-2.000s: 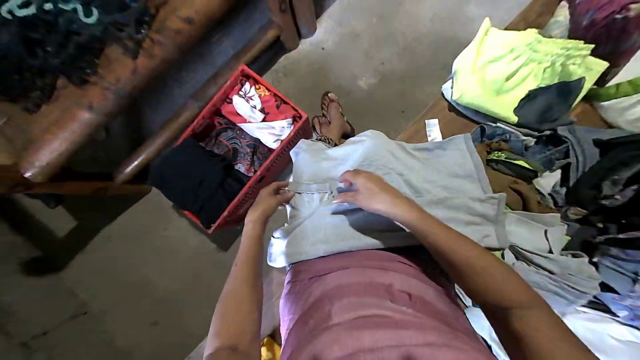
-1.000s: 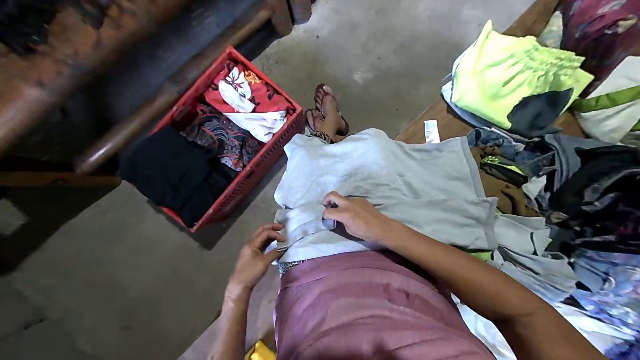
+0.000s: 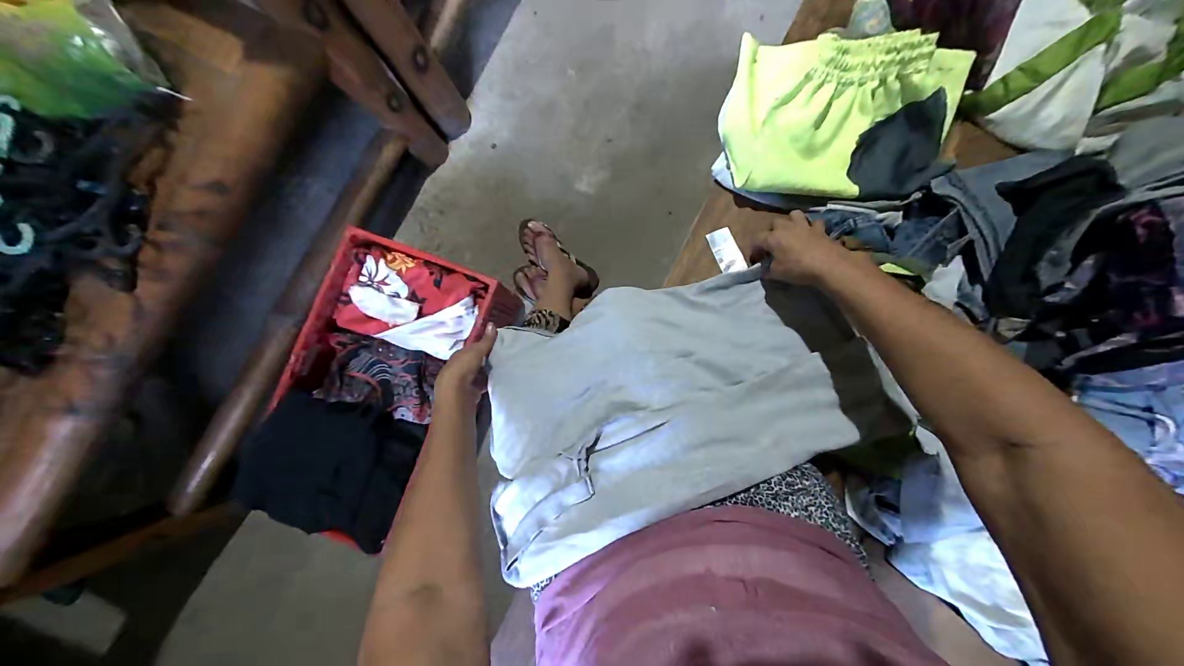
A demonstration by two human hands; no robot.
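Observation:
A light grey garment (image 3: 647, 398), perhaps shorts or trousers, lies spread over my lap, with a fly or seam detail near its lower left. My right hand (image 3: 795, 250) pinches its upper right corner, beside a small white tag (image 3: 726, 250) that bears writing. At the garment's upper left edge is my left hand (image 3: 467, 365), thumb up by the rim of the red crate; whether its fingers grip the cloth cannot be told.
A red plastic crate (image 3: 305, 347) with folded clothes stands on the floor at left, near a wooden bench (image 3: 185, 231). Folded neon yellow shorts (image 3: 786, 111) lie at the upper right on a wooden surface. A heap of mixed clothes (image 3: 1036, 250) spreads along the right.
Both hands have left the garment's lower left part, where they were close together. The right hand has moved to the far right corner, the left up to the upper left edge.

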